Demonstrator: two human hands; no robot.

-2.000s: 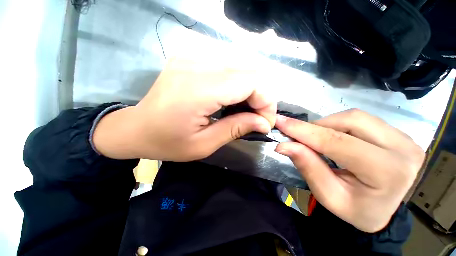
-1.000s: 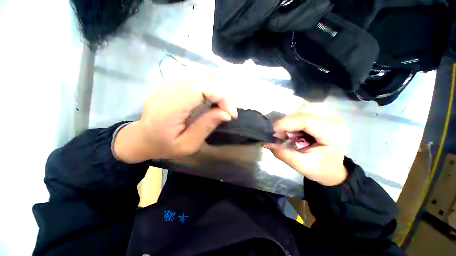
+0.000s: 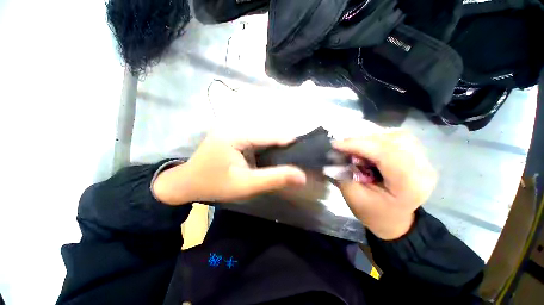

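A small black zip pouch (image 3: 301, 151) is held in front of me above the table, folded or squashed and slightly blurred. My left hand (image 3: 238, 173) grips its left part, with the thumb along the lower side and the fingers above. My right hand (image 3: 385, 179) is at the pouch's right end and holds thread snips (image 3: 362, 171). Their pink-red handles show inside the curled fingers. The blurred silvery blades lie close to the pouch's right edge; I cannot tell if they touch it.
A pile of black pouches (image 3: 417, 59) with silver zipper lines covers the far right of the table (image 3: 179, 113). A fuzzy black thread clump (image 3: 149, 30) is at the far left. A loose thread (image 3: 221, 83) lies on the table. A carton (image 3: 510, 250) stands at right.
The pouch has turned and its right end now points up. My left hand has opened out along it. The snips show in my right hand, which was pinching at the pouch two seconds ago.
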